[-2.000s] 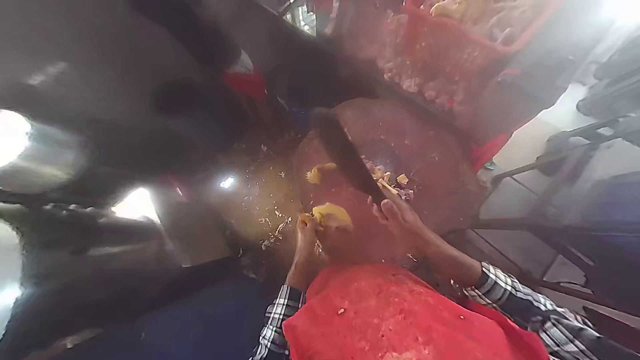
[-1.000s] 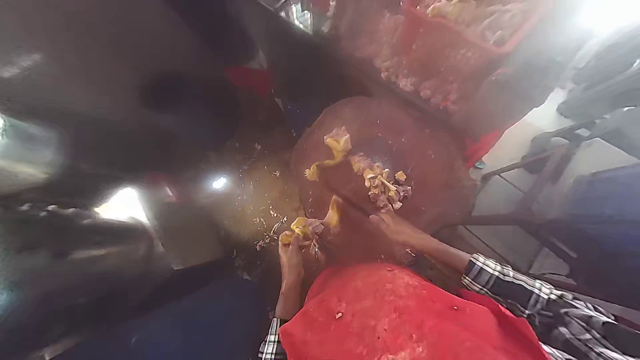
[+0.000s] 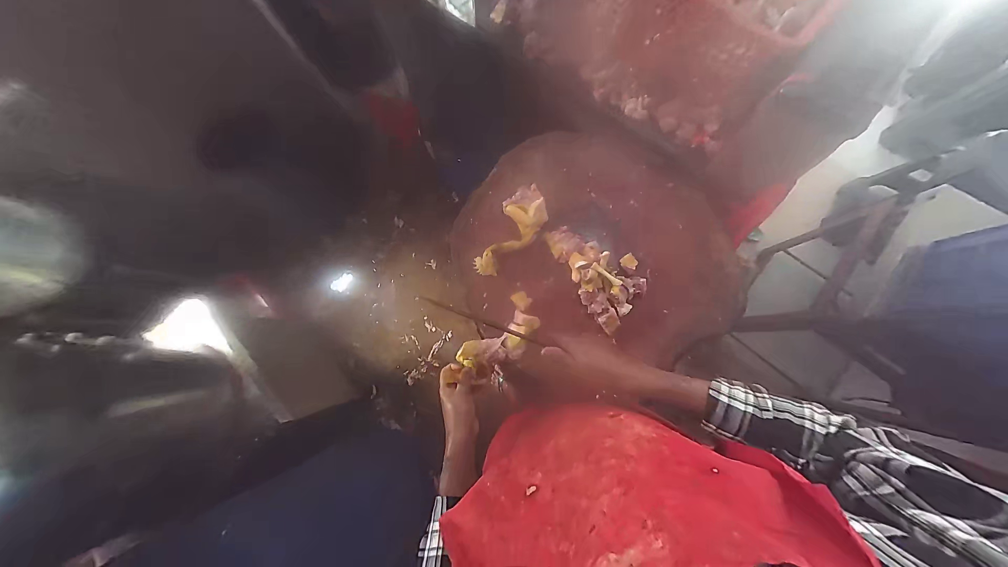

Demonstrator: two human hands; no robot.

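Note:
My left hand (image 3: 459, 387) grips the near end of a piece of raw poultry (image 3: 492, 350) at the lower left edge of a round chopping block (image 3: 677, 205). My right hand (image 3: 563, 364) is shut on the handle of a cleaver (image 3: 484, 320), seen nearly edge-on, its blade across the poultry piece. The handle itself is mostly hidden by the fingers. A poultry leg with its yellow foot (image 3: 520, 224) lies farther back on the block. Right of it is a heap of chopped poultry pieces (image 3: 602, 283).
Beyond the block, a red crate (image 3: 811, 27) and a red surface hold many raw meat pieces (image 3: 646, 94). Scraps (image 3: 425, 354) lie left of the block. A metal frame (image 3: 850, 252) stands at right. My red apron (image 3: 630, 488) is in front.
The cleaver has come down from over the middle of the block to its lower left, across the held piece. Two seconds ago the blade covered part of the block's middle.

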